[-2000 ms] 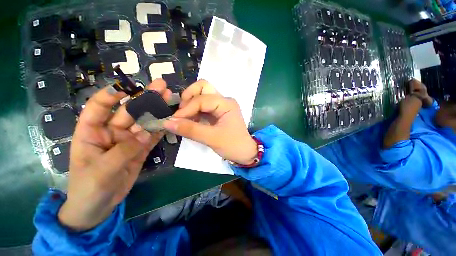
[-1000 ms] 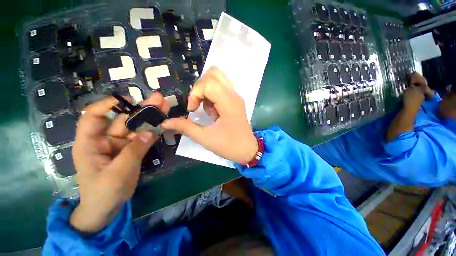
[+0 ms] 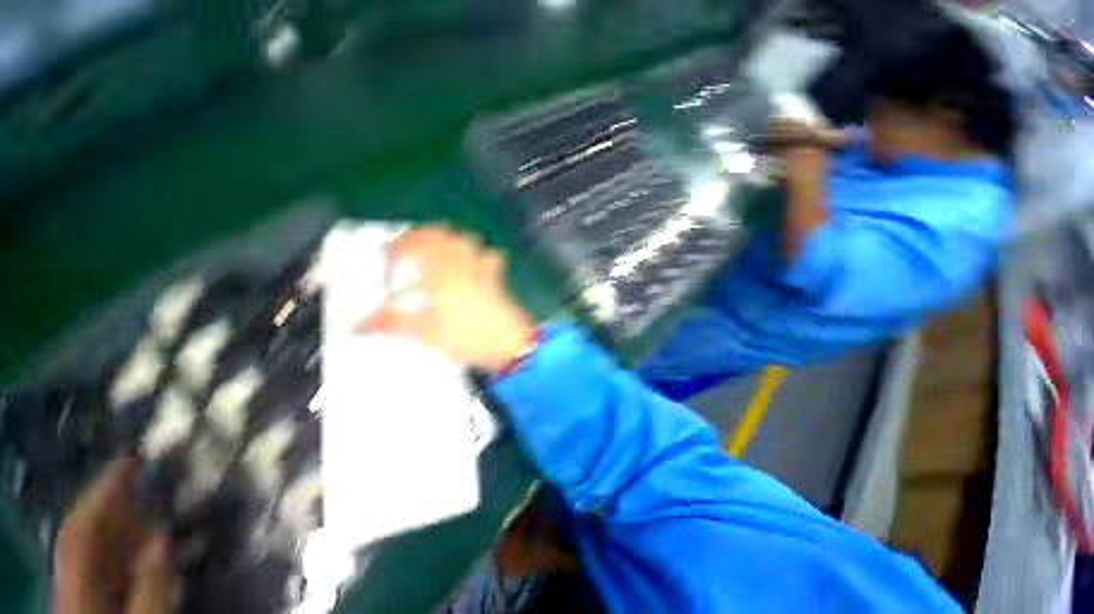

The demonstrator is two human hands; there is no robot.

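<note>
The view is strongly blurred. My right hand [image 3: 450,300] is over the upper part of the white release liner sheet [image 3: 396,438]; whether its fingers hold anything cannot be told. My left hand [image 3: 114,552] is at the lower left, cut off by the bottom edge, over the blister tray [image 3: 270,246]. What it holds cannot be made out. The tray carries dark modules, several with pale L-shaped pads [image 3: 202,351]. The sheet lies over the tray's right side.
A second blister tray [image 3: 576,156] with dark rows lies further along the green bench [image 3: 396,138]. Another person in a blue smock [image 3: 888,240] sits beyond it, hands near a white sheet [image 3: 786,60]. A yellow floor line [image 3: 756,410] and brown boxes [image 3: 942,444] are at the right.
The view has swung to the right and blurred. My hands, earlier together at a black module, are now apart: the right on the sheet's upper part, the left at the lower left.
</note>
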